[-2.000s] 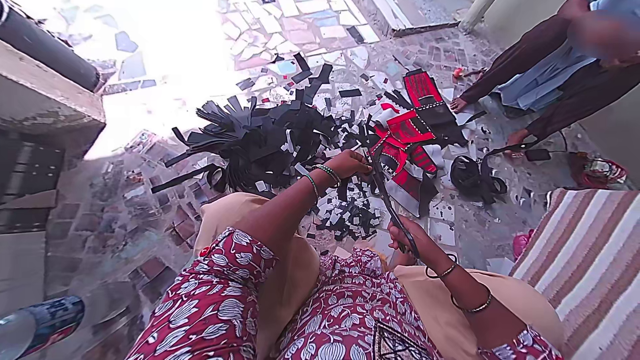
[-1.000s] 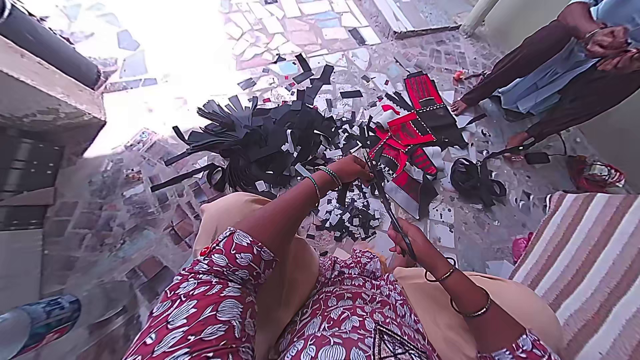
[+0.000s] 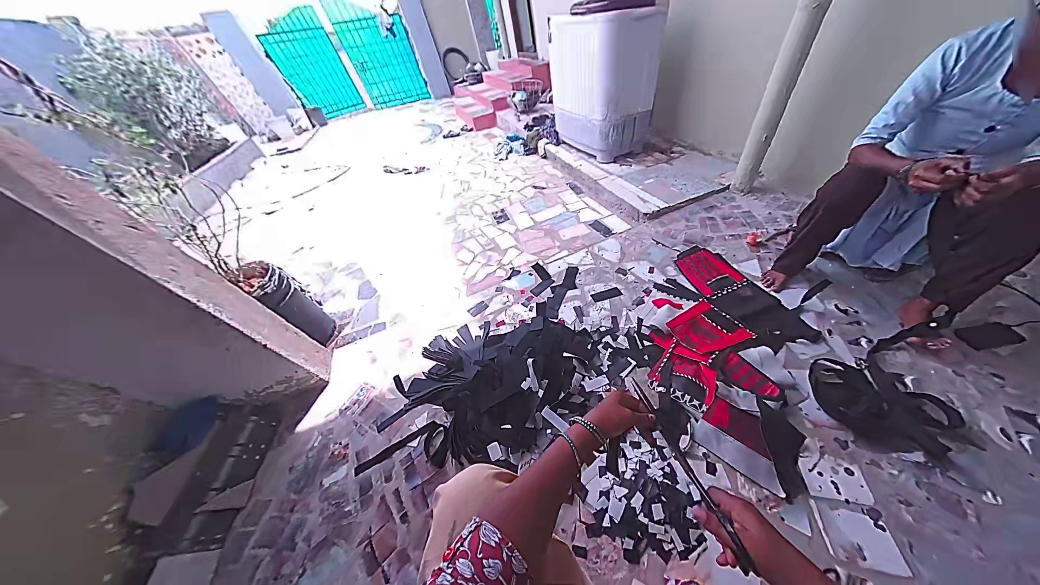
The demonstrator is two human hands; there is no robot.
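Note:
My left hand (image 3: 619,416), with beaded bangles at the wrist, is closed on a dark strip near the tips of a pair of long dark scissors (image 3: 686,467). My right hand (image 3: 743,528) grips the handles of these scissors at the lower right. Small black and white cut pieces (image 3: 642,500) lie in a heap beneath both hands. A large pile of long black strips (image 3: 504,374) lies on the floor just left of my left hand. Beyond the hands are red and black fabric pieces (image 3: 711,333) with white-dotted edging.
A seated person (image 3: 934,154) in a light blue shirt holds both hands together at the right. A coil of black strap (image 3: 877,402) lies on the stone floor near that person's feet. A potted plant (image 3: 292,305) stands left, a white washing machine (image 3: 605,81) farther back, before teal gates (image 3: 349,61).
The view has tilted up, showing the courtyard and gates. The other person's hands, out of sight two seconds ago, are now together in front of the chest.

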